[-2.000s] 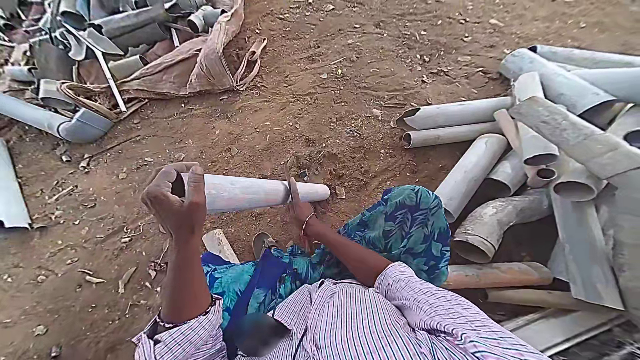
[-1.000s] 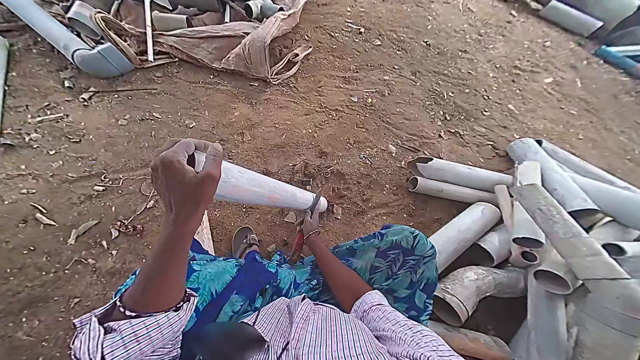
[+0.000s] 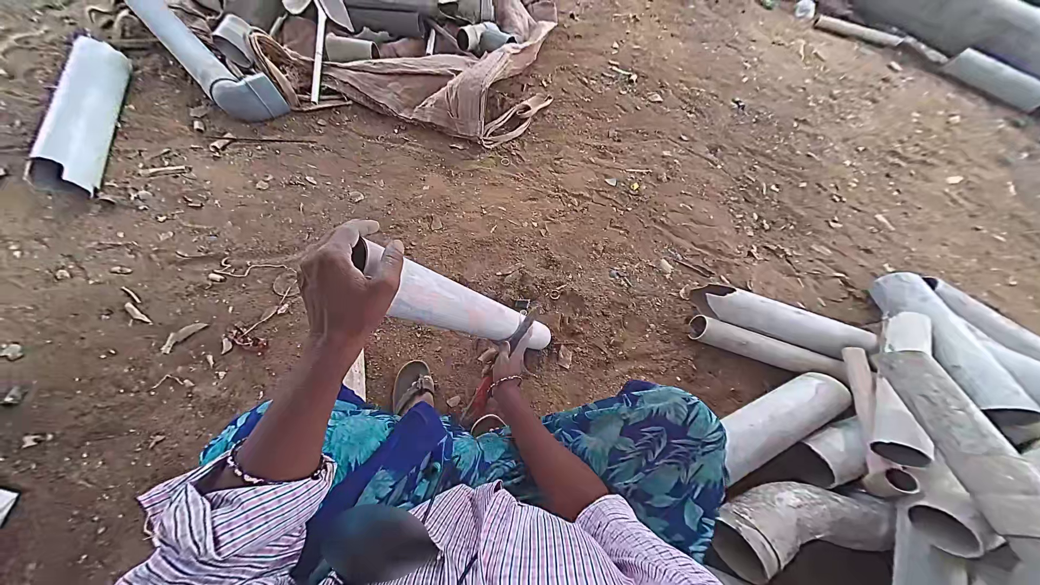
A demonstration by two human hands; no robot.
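Note:
A pale grey plastic pipe slants over the dirt in front of my knees, its open near end at the left and its far end lower right. My left hand grips the rim of the left end, thumb on top and fingers around the outside. At the other end my right hand holds a tool with a dark metal blade that lies across the pipe. A red part, perhaps its handle, shows below the hand. The fingers of that hand are small in view and partly hidden.
Pipe offcuts and a curved pipe elbow are heaped at my right. At the upper left, plastic scrap lies around a brown sack. A split pipe rests at the far left. A sandal shows below the pipe.
The pipe has gone from nearly level to slanting down to the right, with both hands still at its ends. The view has shifted.

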